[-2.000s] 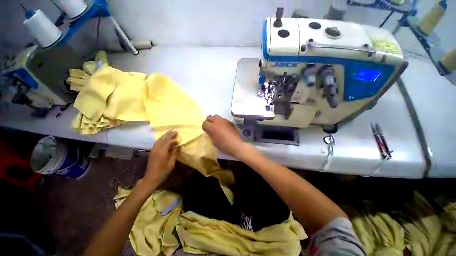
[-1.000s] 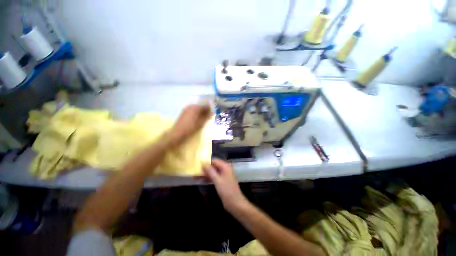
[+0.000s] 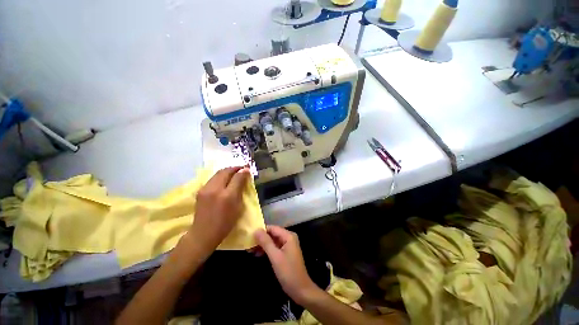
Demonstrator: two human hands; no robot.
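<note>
A yellow fabric piece (image 3: 152, 222) lies along the table's front edge, its right end at the needle area (image 3: 244, 155) of the white and blue overlock machine (image 3: 286, 95). My left hand (image 3: 219, 203) lies on the fabric just in front of the needle area, fingertips pinching its upper edge. My right hand (image 3: 279, 247) pinches the lower right corner of the fabric at the table edge. The fabric's left part joins a gathered yellow bundle (image 3: 47, 222) at the table's left. The presser foot is partly hidden by glare and fingers.
Red and dark snips (image 3: 385, 155) lie right of the machine, near a hanging cord with ring (image 3: 334, 184). A large yellow pile (image 3: 482, 260) is below the table edge at right. Yellow thread cones (image 3: 435, 28) stand behind. Another blue machine (image 3: 533, 51) is at far right.
Since two seconds ago, the fabric's right end has moved right, to the needle area, with both hands. The view has shifted right. Compared with one second ago, my left hand is lower against the fabric.
</note>
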